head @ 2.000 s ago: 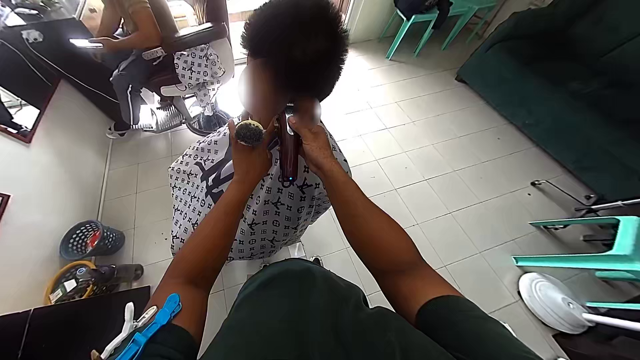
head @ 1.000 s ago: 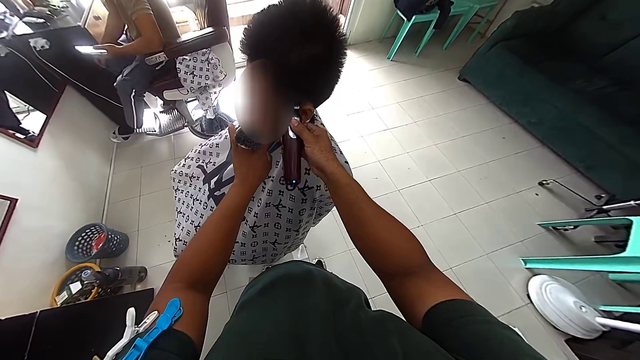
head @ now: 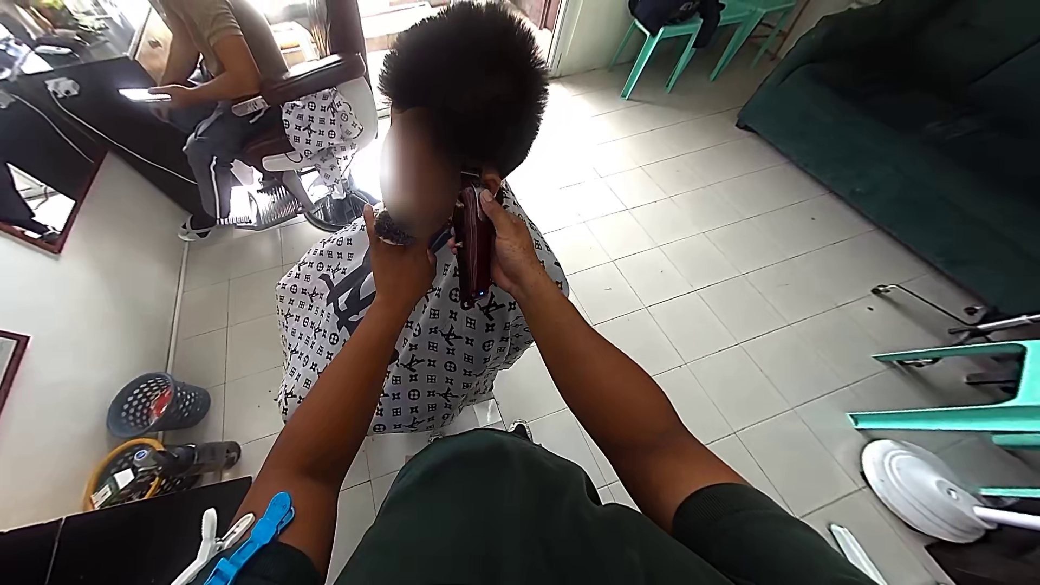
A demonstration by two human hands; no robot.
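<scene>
A seated person with dark hair (head: 467, 77) wears a white patterned barber's cape (head: 439, 357). My right hand (head: 512, 248) is closed on a dark red hair clipper (head: 474, 244), held upright with its blade end at the side of the head by the ear. Under the person's chin, my left hand (head: 400, 264) holds a round brush (head: 394, 230) with dark bristles, partly hidden by the fingers. Blue and white hair clips (head: 258, 540) are fastened at my left sleeve.
Another person (head: 223, 73) sits in a barber chair (head: 325, 81) at the upper left, holding a phone. A plastic basket (head: 158, 406) stands by the left wall. At right are a green sofa (head: 877, 138), a green plastic stool (head: 959, 418) and a white round base (head: 922, 491).
My left hand has turned, so the brush's bristle face no longer points up at me as it did two seconds ago. The clipper stays beside the head.
</scene>
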